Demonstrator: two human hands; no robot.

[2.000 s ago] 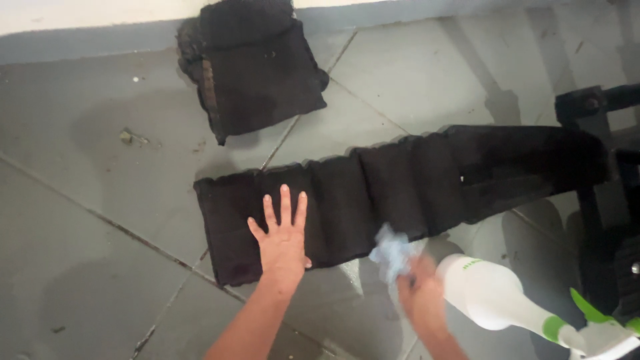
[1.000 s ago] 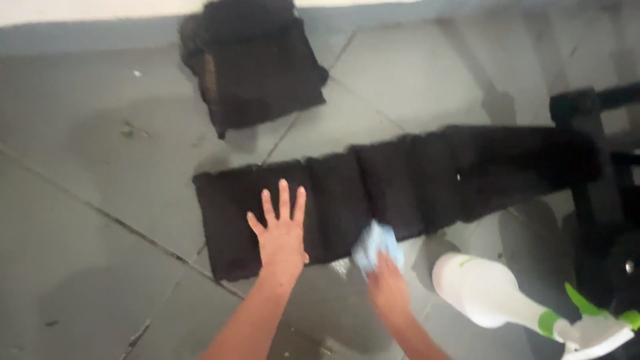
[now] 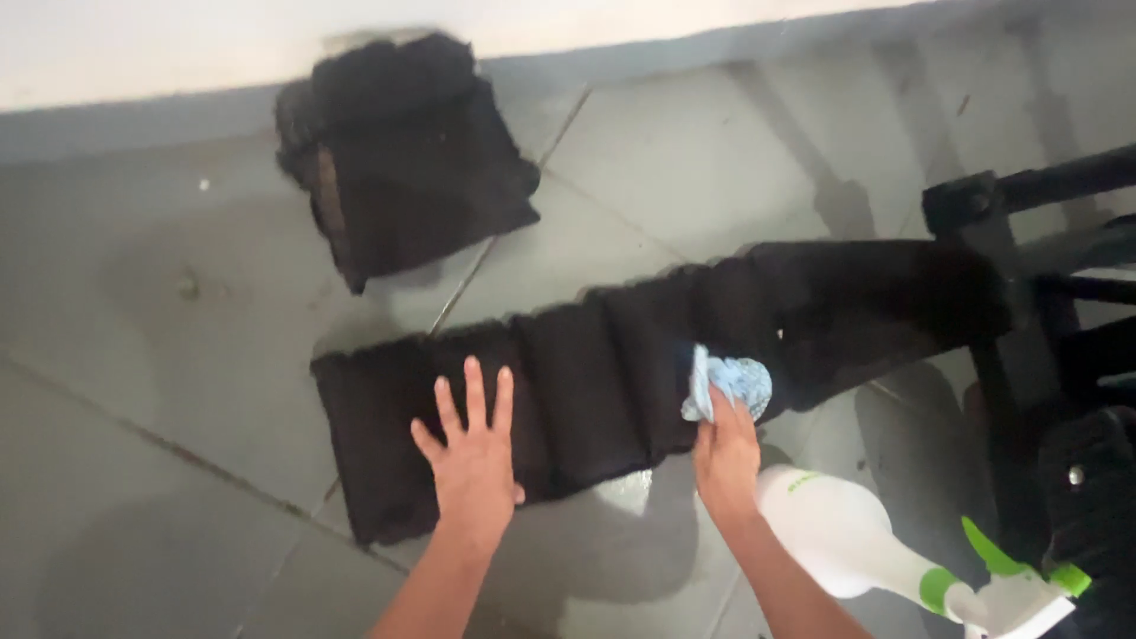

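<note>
A long black fabric pad [image 3: 577,390] with stitched sections lies across the floor, its right end reaching a black frame. My left hand [image 3: 475,453] rests flat on its left part, fingers spread, holding nothing. My right hand [image 3: 729,453] grips a crumpled light-blue cloth [image 3: 744,383] against the pad's lower edge, right of the middle. Just beside my right wrist, a white spray bottle [image 3: 834,532] with a green collar and trigger lies on its side.
A second black fabric piece [image 3: 417,195], folded or bunched, lies near the wall base [image 3: 621,75]. At the right stands a black frame [image 3: 972,204] with bars. Tiled grey floor [image 3: 177,373] with dark joints surrounds the pad; small debris lies at the left.
My right hand with the blue cloth has moved right and up onto the pad from its lower edge. My left hand has stayed in about the same place on the pad.
</note>
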